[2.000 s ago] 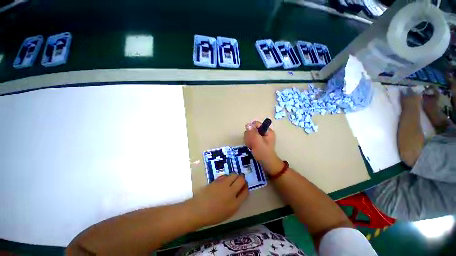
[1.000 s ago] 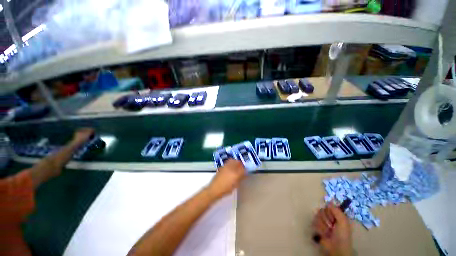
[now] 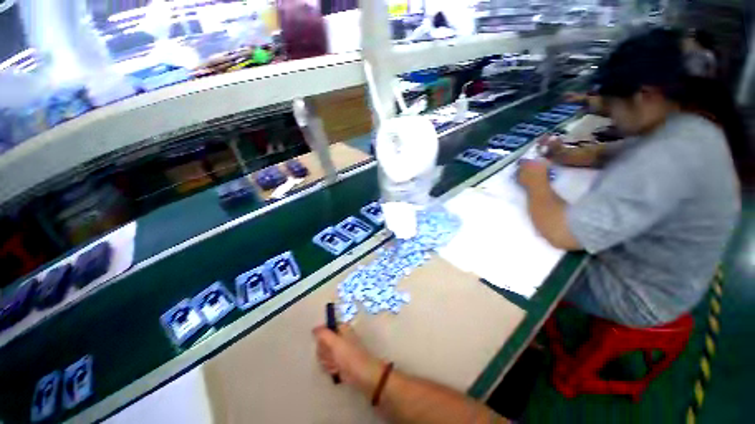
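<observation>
My right hand [image 3: 341, 352] is closed around a short black hand tool [image 3: 331, 317], held upright over the brown board [image 3: 273, 364]. A loose pile of small pale blue inserts [image 3: 377, 281] lies just beyond the hand, running back to the clear parts bag [image 3: 430, 224] by the post. Pale blue housings with dark insides lie in pairs on the green conveyor; one pair [image 3: 213, 303] is left of the hand and another pair [image 3: 256, 284] lies beside it. My left hand is out of the picture.
A worker in grey [image 3: 662, 207] sits at the right on a red stool [image 3: 617, 356], hands over a white sheet [image 3: 501, 240]. A whitish roll [image 3: 406, 147] hangs at the post. Dark cases [image 3: 54, 283] lie on the far shelf. A white sheet [image 3: 170, 402] is at lower left.
The view has swung right. My left hand, earlier on a pair of housings at the conveyor, has left the picture. Those housings lie on the belt. My right hand still holds the black tool.
</observation>
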